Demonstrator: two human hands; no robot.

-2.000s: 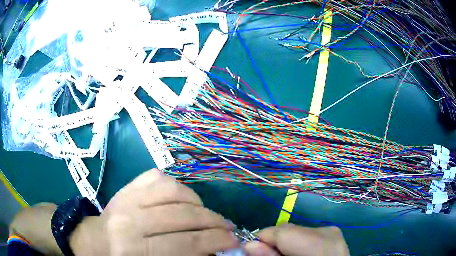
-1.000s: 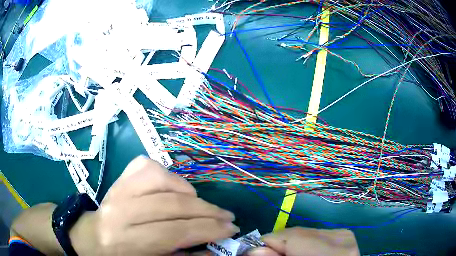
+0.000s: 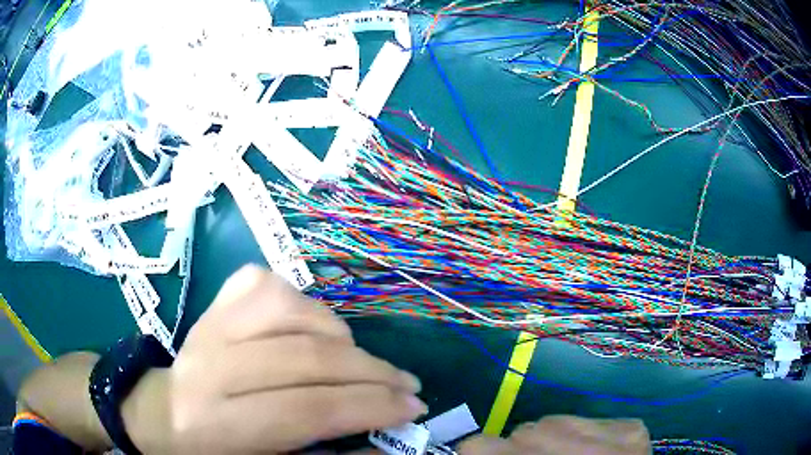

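My left hand (image 3: 285,382), with a dark watch on its wrist, is at the bottom centre-left. Its fingers hold a white marker sleeve (image 3: 402,439) with black letters at the bottom edge. A second short white piece (image 3: 453,423) shows between the hands. My right hand (image 3: 560,441) is cut off by the bottom edge, its fingertips close to the white pieces; what it grips is hidden. A few twisted wires (image 3: 689,445) show to the right of my right hand. The labelled harness bundle (image 3: 533,267) lies above both hands, white sleeves (image 3: 785,315) at its right end.
Long white marker strips (image 3: 267,222) lie tangled at the left over a clear plastic bag (image 3: 36,204). Another pile of wires (image 3: 711,53) lies at the upper right. Yellow tape (image 3: 576,133) crosses the green mat. Loose wires cross the mat between the two piles.
The lettered sleeve and a second white piece now show between my fingertips. The silvery wire ends seen earlier are no longer visible. My right hand has shifted slightly down and right.
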